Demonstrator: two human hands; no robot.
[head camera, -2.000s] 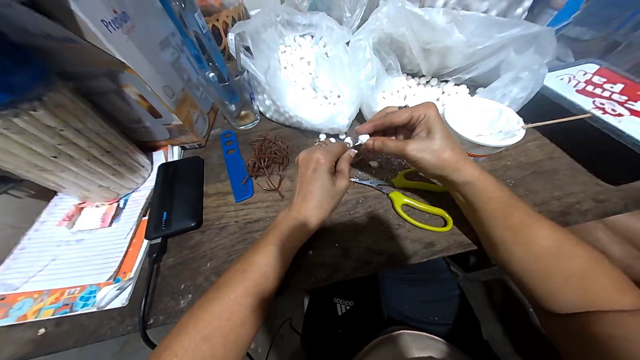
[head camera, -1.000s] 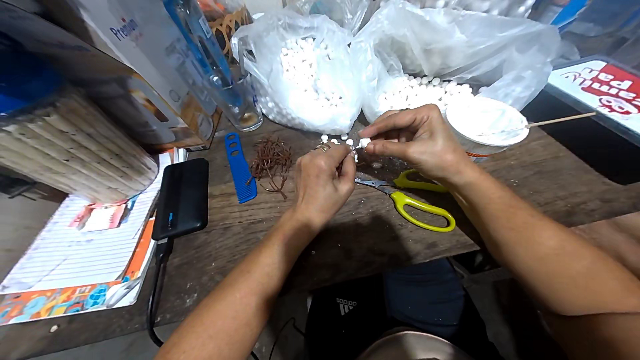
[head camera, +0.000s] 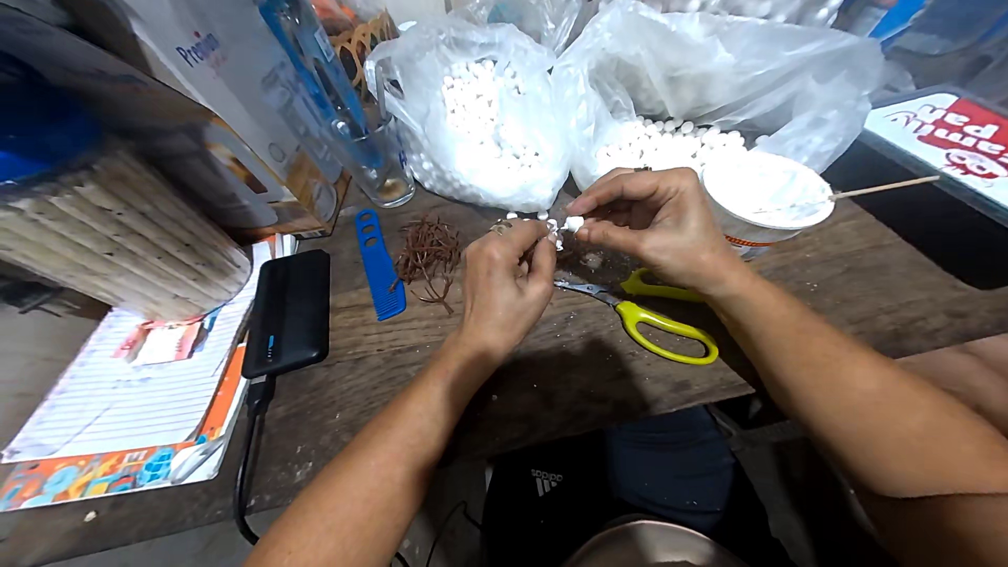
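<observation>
Between thumb and finger my right hand (head camera: 657, 224) pinches a small white foam-like ball (head camera: 575, 224). Touching close to it, my left hand (head camera: 508, 276) holds a small branched piece with several white balls (head camera: 554, 228) on its tips; the fingers partly hide it. Yellow-handled scissors (head camera: 661, 335) lie beneath my right hand, blades pointing left. Left of my left hand is a pile of thin brown branched sprigs (head camera: 429, 252), beside a blue comb-like tool (head camera: 379, 268). A white tub (head camera: 764, 201) of white paste, with a wooden stick (head camera: 886, 187) in it, stands right of my right hand.
Two clear plastic bags of white balls, one left (head camera: 488, 118) and one right (head camera: 669, 142), stand behind my hands. A glass (head camera: 386, 173), a black power bank (head camera: 289, 315) with its cable, papers (head camera: 134, 394) and a bundle of sticks (head camera: 118, 236) are to the left. A dark-edged box (head camera: 906, 205) sits far right.
</observation>
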